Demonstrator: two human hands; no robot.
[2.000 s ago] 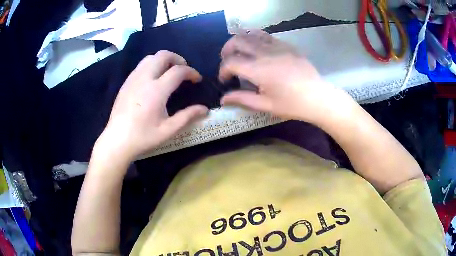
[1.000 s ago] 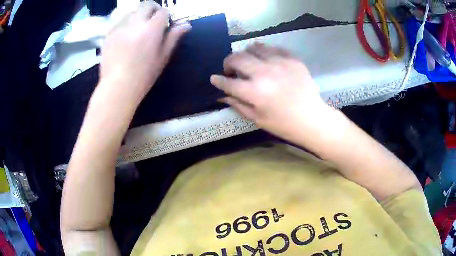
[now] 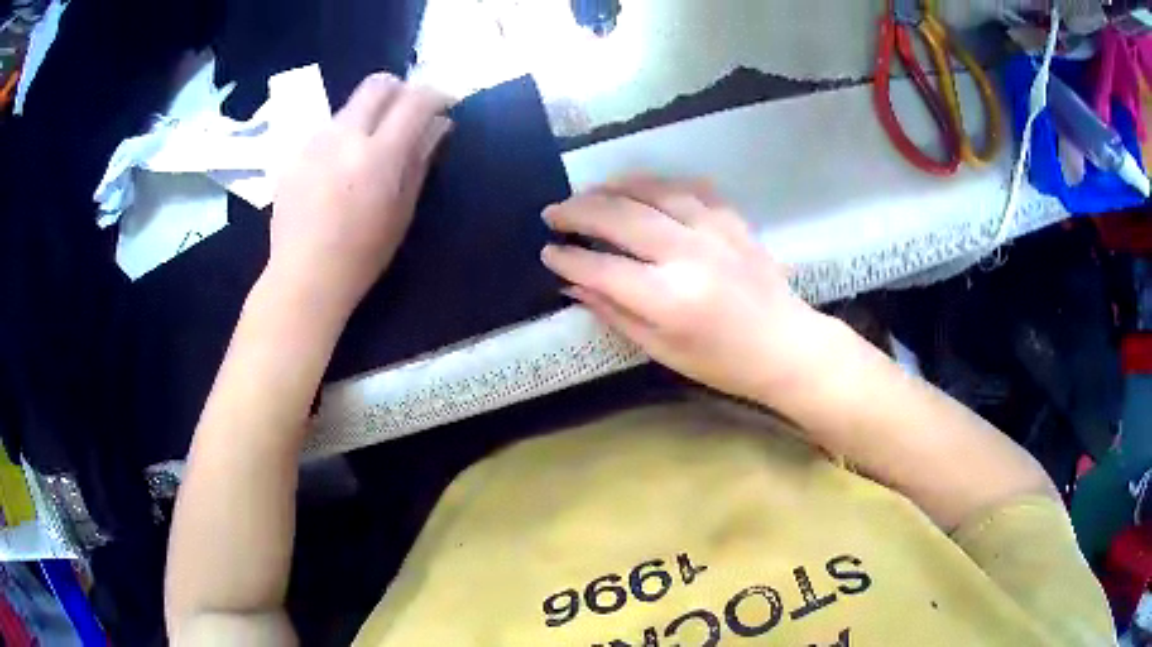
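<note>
A black fabric piece (image 3: 486,215) lies flat on the white tabletop (image 3: 708,158), its right end square-cut. My left hand (image 3: 348,177) rests on its upper left part, fingers pointing up and bent; the fingertips are near its top edge. My right hand (image 3: 670,259) is at its right edge, fingertips touching the cloth, fingers close together and slightly blurred. I cannot tell if either hand pinches the cloth. White scraps (image 3: 190,164) lie on black cloth left of my left hand.
Scissors with red-orange and yellow handles (image 3: 929,101) lie at the upper right. A blue holder (image 3: 1074,145) with pink items and a clear tube stands beside them. A white cord (image 3: 1036,139) hangs there. A measuring tape strip (image 3: 474,379) runs along the front edge.
My left hand has moved from the cloth's lower part up to its top edge. My right hand has shifted slightly down along the right edge. The view has shifted a little.
</note>
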